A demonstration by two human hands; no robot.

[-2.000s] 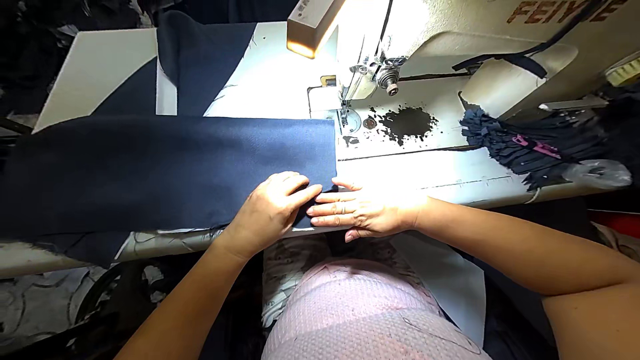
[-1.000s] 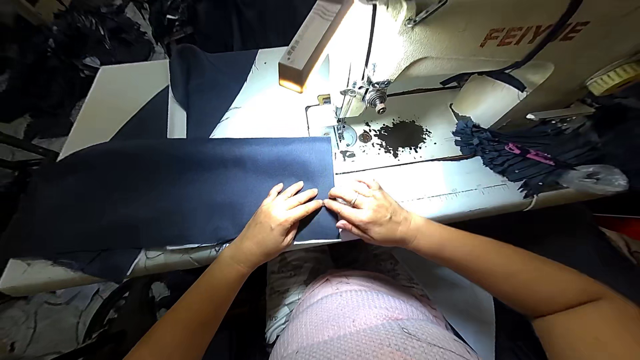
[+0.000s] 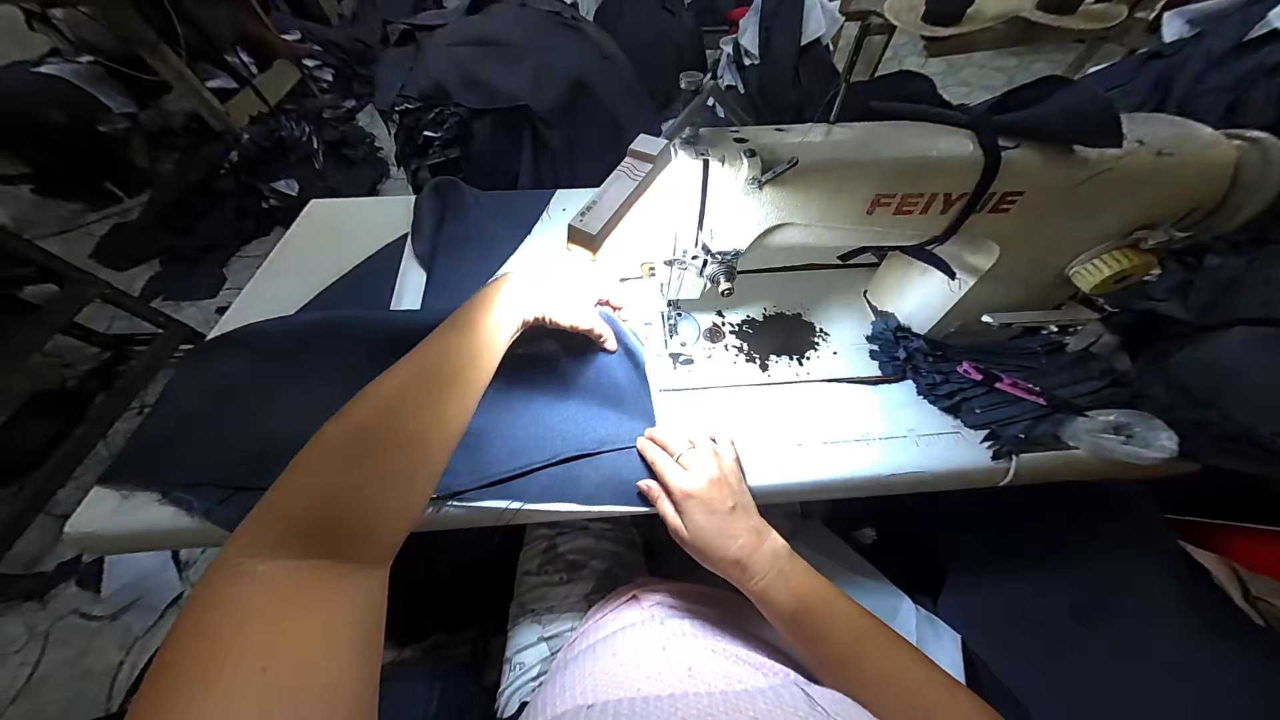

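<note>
A dark navy fabric panel [image 3: 560, 410] lies across the white sewing table, left of the needle area of an industrial sewing machine [image 3: 850, 200]. My left hand [image 3: 565, 300] reaches over the panel to its far right corner, fingers bent at the cloth's edge; strong lamp glare hides part of it, so its hold is unclear. My right hand [image 3: 700, 490] touches the near right corner of the panel, fingertips on the cloth's edge by the table front. Below it, a dark fold line runs along the panel's near side. The presser foot [image 3: 672, 320] stands just right of my left hand.
Behind my left hand rests a long narrow box [image 3: 620, 195]. Gathered dark fabric strips [image 3: 985, 385] with pink snips [image 3: 1002, 384] and a clear plastic bag [image 3: 1120, 436] lie at the right. Black lint [image 3: 778, 338] spots the machine bed. Another navy piece [image 3: 480, 230] lies at the back left.
My left hand has moved from the near edge, beside my right hand, to the panel's far right corner. The panel's near side now shows a fold line. The view has tilted up.
</note>
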